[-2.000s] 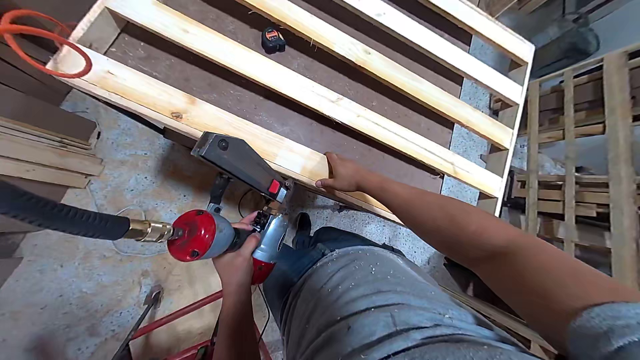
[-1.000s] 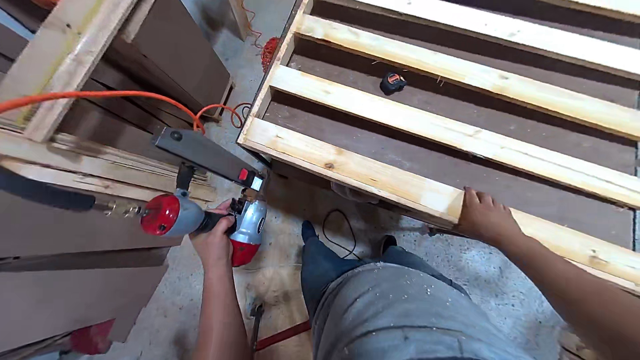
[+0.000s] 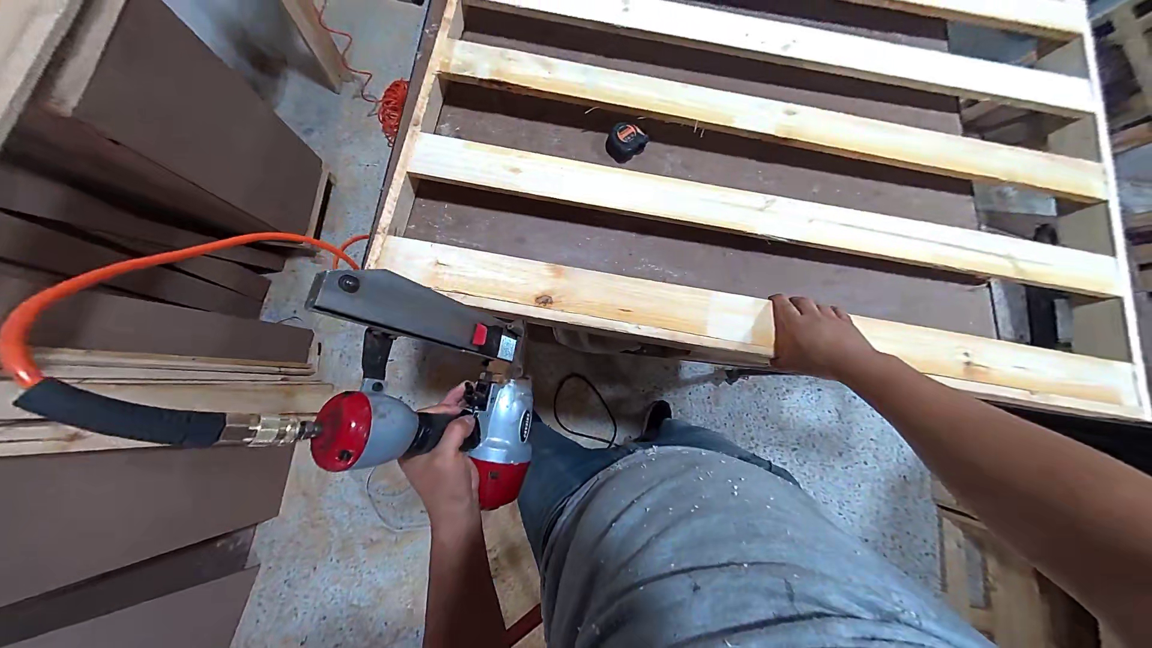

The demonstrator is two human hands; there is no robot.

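My left hand (image 3: 447, 463) is closed around the black handle of a red and silver pneumatic nailer (image 3: 504, 432), low and left of centre. Its grey magazine (image 3: 409, 308) lies along the near left corner of a slatted wooden frame. An orange air hose (image 3: 171, 255) with a black sleeve joins the tool through a brass fitting (image 3: 270, 429). My right hand (image 3: 814, 337) rests over the nearest slat (image 3: 621, 302), its fingers on top; whether it grips the slat is not plain. A black tape measure (image 3: 625, 142) lies on the brown panel between two farther slats.
Brown boards and wooden strips (image 3: 180, 360) are stacked at the left. A coiled orange hose (image 3: 392, 110) lies on the speckled floor beyond the frame's left side. A thin black cable (image 3: 585, 405) loops on the floor near my feet. More timber stands at the far right.
The view has swung left since two seconds ago, bringing the stacked boards in. The nailer now sits by the frame's near left corner. My right hand stays on the nearest slat.
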